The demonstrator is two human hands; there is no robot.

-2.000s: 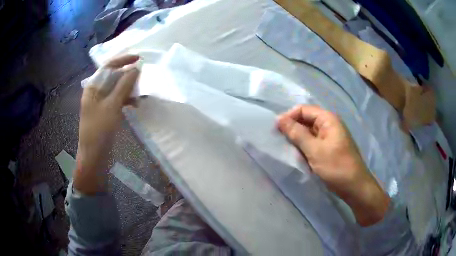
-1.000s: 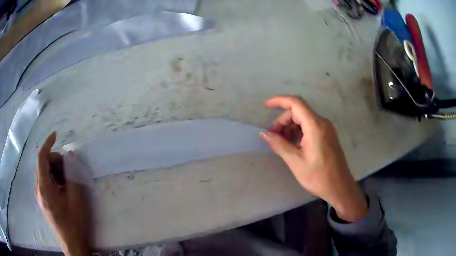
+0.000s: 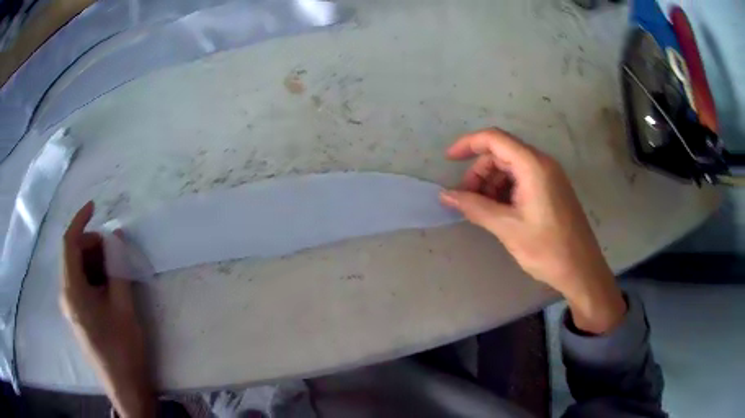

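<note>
A pale grey-lilac curved collar piece (image 3: 294, 214) lies flat across the near part of the pressing table, its edges slightly bowed. My left hand (image 3: 102, 286) is at its left end, with fingers and thumb around the corner; a thin whitish layer shows there. My right hand (image 3: 523, 208) is at the tapered right end, thumb and a finger pinching the tip. The other fingers of my right hand are curled or raised. Whether one or two layers lie along the middle cannot be told.
The iron (image 3: 666, 110) rests at the far right by a blue pad (image 3: 651, 20) and a red-handled tool (image 3: 694, 73). Shiny whitish strips (image 3: 37, 192) lie at the left edge. Grey-lilac panels (image 3: 163, 49) lie at the far left. The table's rounded edge (image 3: 457, 331) is nearest me.
My hands have left the bundle of white strips at the left; the view has swung right to one piece lying flat. Over the last second both hands have stayed at its ends.
</note>
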